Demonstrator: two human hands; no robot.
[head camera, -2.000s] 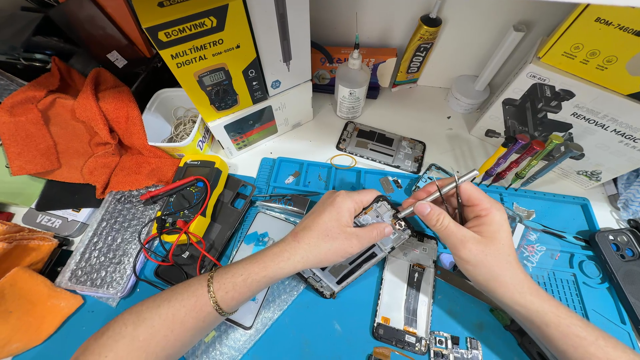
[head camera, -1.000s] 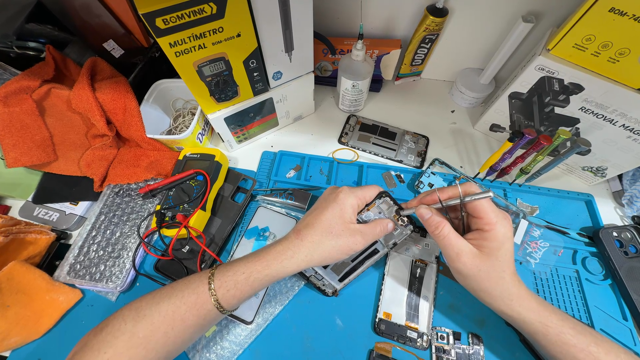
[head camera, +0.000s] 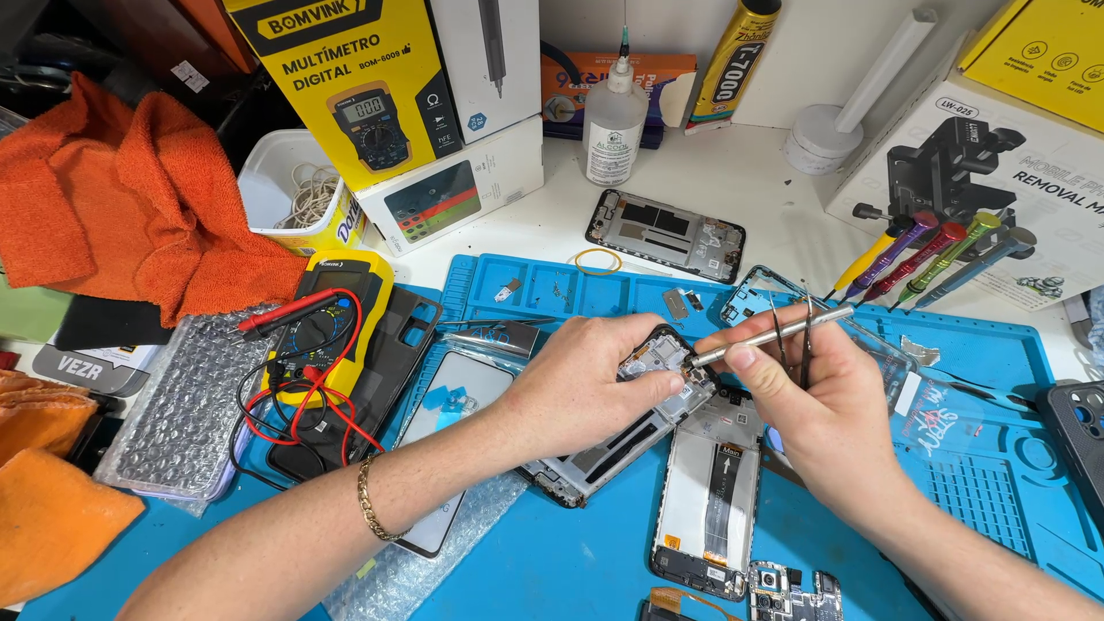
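Observation:
My left hand grips the upper end of a tilted phone mid-frame, thumb over its face near the camera corner. In my right hand is a slim silver metal tool, its tip touching that corner of the frame. A pair of dark tweezers also sits between the right hand's fingers. Just below the hands lies an opened phone with a black flex cable, and a phone circuit board is at the bottom edge. The tool's exact tip is too small to make out.
A yellow multimeter with red and black leads lies left, near a phone screen. Behind are another phone frame, a clear dispensing bottle and boxes. Several screwdrivers stand at right, above the blue repair mat.
The silver tool's angle has shifted slightly in my right hand, and its tip stays at the frame's corner. My left hand keeps its hold on the frame.

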